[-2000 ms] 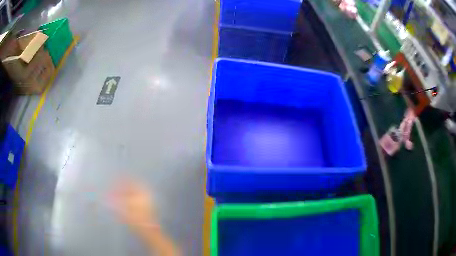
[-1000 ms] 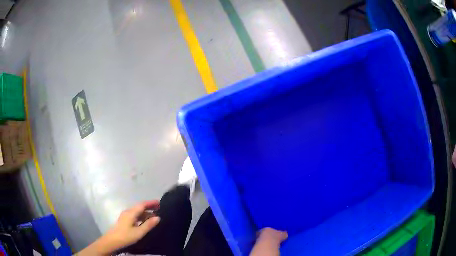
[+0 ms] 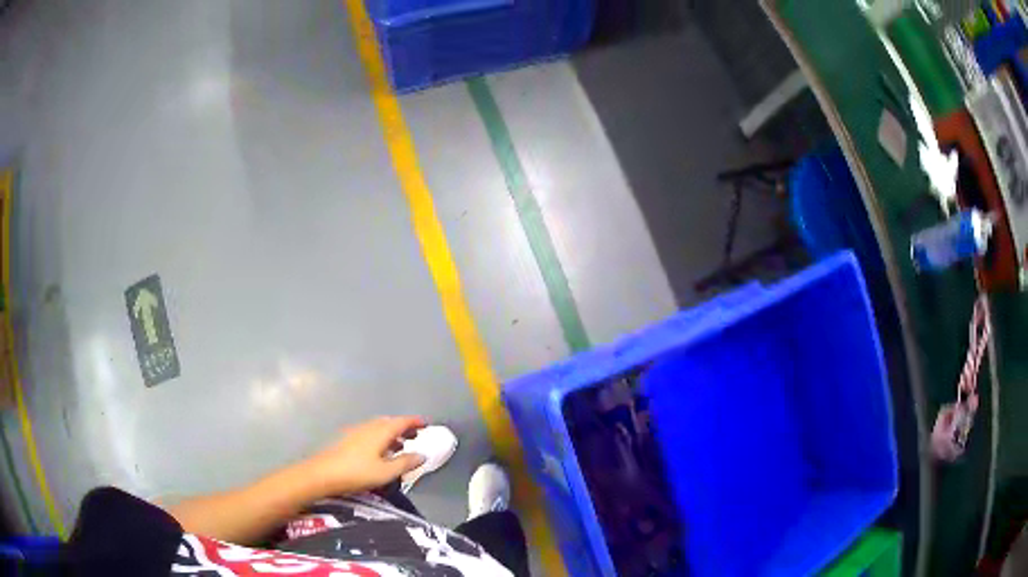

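A blue tote (image 3: 539,411) stands at the lower right, seen from above at a slant. A plain blue surface (image 3: 738,451) fills most of its inside; I cannot tell whether it is a divider sheet or the floor. A dark, uneven patch (image 3: 620,473) shows along the tote's left side, too unclear to name. My left hand (image 3: 378,453) is at the lower middle, left of the tote and apart from it, empty with fingers loosely spread. My right hand is not in view.
Another blue tote (image 3: 485,45) stands at the top. A blue stool (image 3: 821,203) is beyond the near tote, beside the green bench (image 3: 902,282) with a bottle (image 3: 950,241) on it. A green tote rim (image 3: 868,558) shows below. My white shoes (image 3: 431,451) are on the floor.
The near tote now shows lower in view, with a dark patch inside its left side. My right hand, earlier at its near rim, has left the view. My left hand appears farther right and higher.
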